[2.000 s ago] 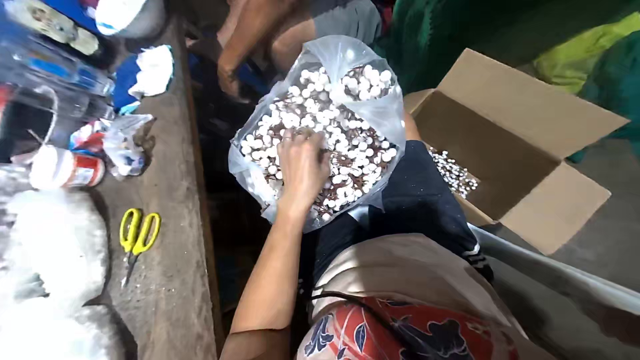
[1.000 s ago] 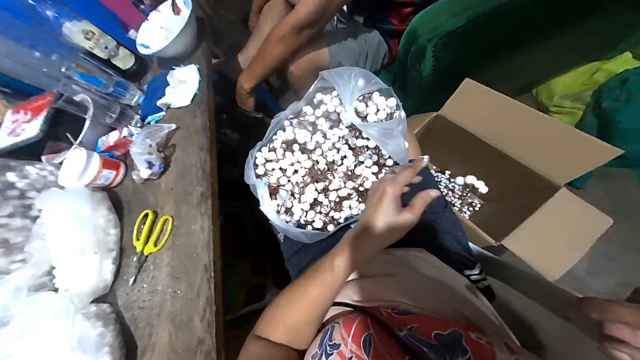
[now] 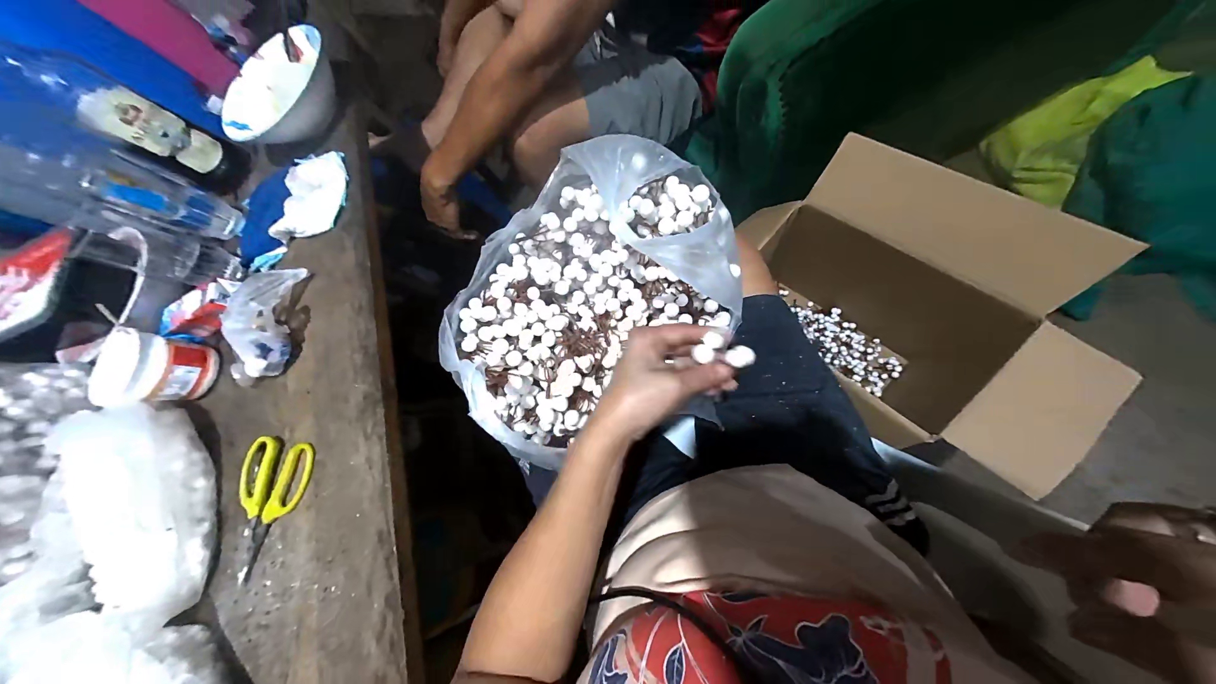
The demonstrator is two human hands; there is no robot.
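Observation:
A clear plastic bag [image 3: 465, 385] lies open on the lap, full of small white balls on thin brown stems [image 3: 560, 323]. Over its lower right rim, my left hand [image 3: 660, 375] pinches a few white balls [image 3: 724, 353] between thumb and fingers. My right hand [image 3: 1130, 579] is blurred at the lower right edge, below the cardboard box; whether it holds anything cannot be made out. The open cardboard box [image 3: 912, 275] stands on the right, with more small white-headed pieces [image 3: 845, 347] in its near left corner.
On the wooden bench [image 3: 332, 380] at left lie yellow-handled scissors [image 3: 271, 484], a white jar [image 3: 152, 369], filled plastic bags [image 3: 142, 503], bottles [image 3: 157, 142] and a white bowl [image 3: 280, 90]. Another person's arm [image 3: 494, 114] and legs are beyond the bag. Green fabric [image 3: 807, 85] hangs behind the box.
My left hand has moved from inside the bag to its lower right rim, and white balls now show between its fingers. My right hand has come into view at the right.

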